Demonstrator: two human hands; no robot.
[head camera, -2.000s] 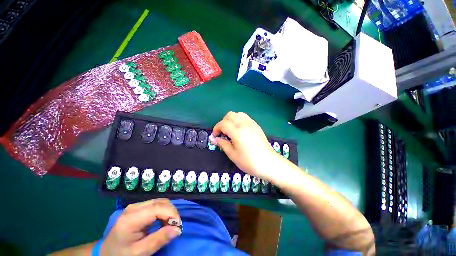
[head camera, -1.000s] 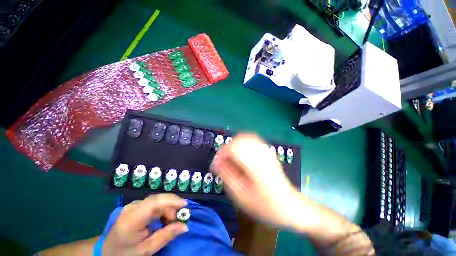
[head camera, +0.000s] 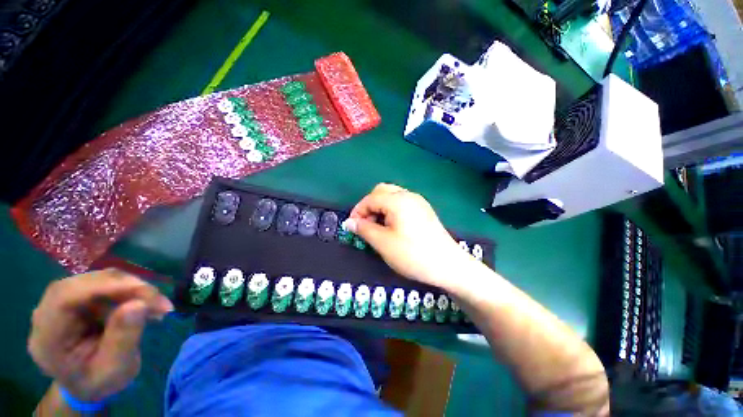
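Note:
A black foam tray (head camera: 277, 256) lies in front of me. Its near row holds green circuit boards (head camera: 305, 295) with round white ends. Its far row has several black oval housings (head camera: 263, 213) on the left, then green boards further right. My right hand (head camera: 405, 232) is over the far row, with its thumb and forefinger pinched on a circuit board (head camera: 345, 235) at a slot beside the last bare housing. My left hand (head camera: 90, 330) is blurred, left of the tray, with fingers curled; nothing is visible in it.
Red bubble wrap (head camera: 122, 169) with two groups of boards lies beyond the tray at left. A blue-white machine (head camera: 456, 102) with a white cover and a white box with a black grille (head camera: 623, 147) stand at back right. More trays (head camera: 629, 293) lie far right. A cardboard box (head camera: 419, 379) is below.
My left hand has moved left, away from the front of the tray, and the board it held no longer shows in it. My right hand has returned to the far row, one slot further left.

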